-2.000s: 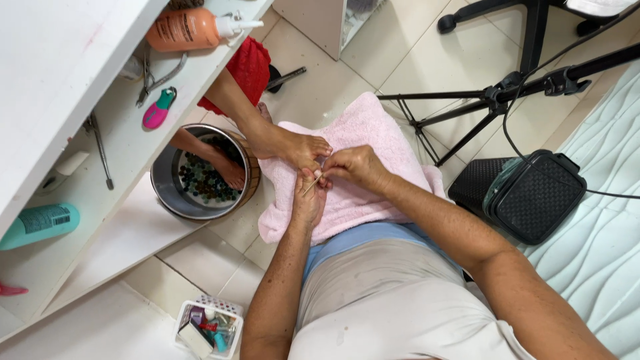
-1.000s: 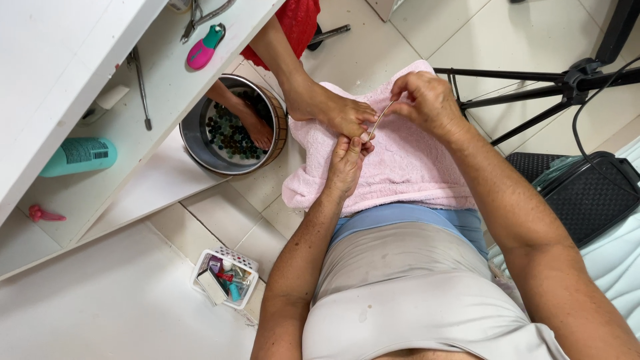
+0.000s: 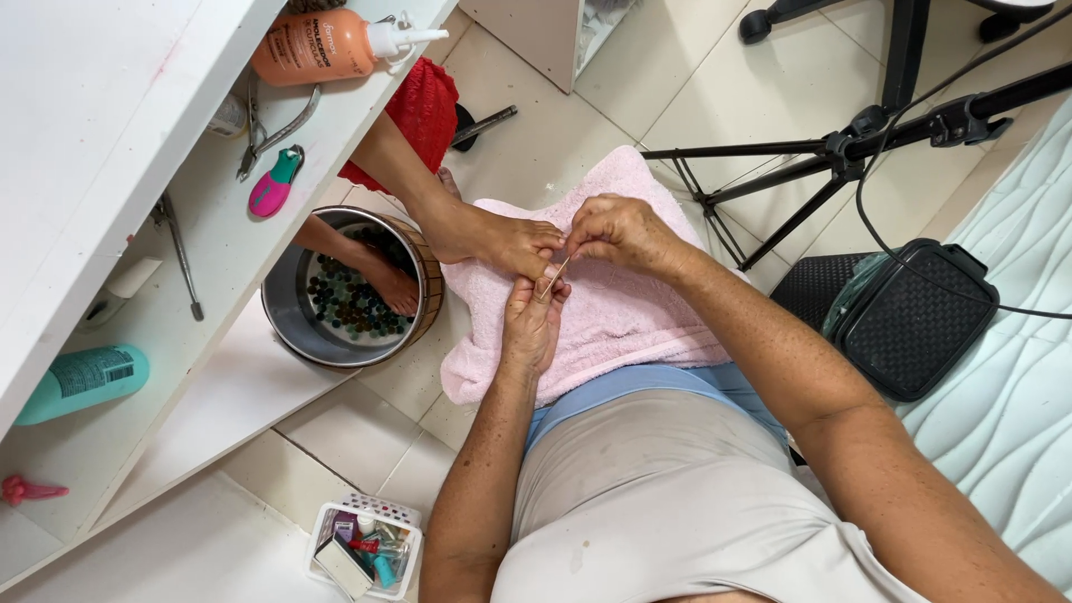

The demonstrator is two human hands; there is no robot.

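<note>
A person's foot (image 3: 494,239) rests on a pink towel (image 3: 595,335) spread over my lap. With my left hand (image 3: 532,322) I hold the big toe from below. A thin wooden stick (image 3: 556,276) is pinched between the thumb and finger of my right hand (image 3: 615,234), and its lower end lies at the big toe's nail. The person's other foot (image 3: 389,280) is in a round metal basin (image 3: 285,306) with dark pebbles or marbles in it. Whether the stick's tip touches the nail is too small to tell.
On the white shelf (image 3: 201,251) at left are an orange bottle (image 3: 310,48), cuticle nippers (image 3: 272,138), a pink-and-green nail clipper (image 3: 275,182) and a teal bottle (image 3: 84,383). A white plastic basket (image 3: 364,548) holds small items. At right stand a black tripod (image 3: 837,155) and a black lidded bin (image 3: 917,322).
My right hand has come down closer to the toe than one second ago, with the stick still in it. My left hand stays at the foot. The view has shifted.
</note>
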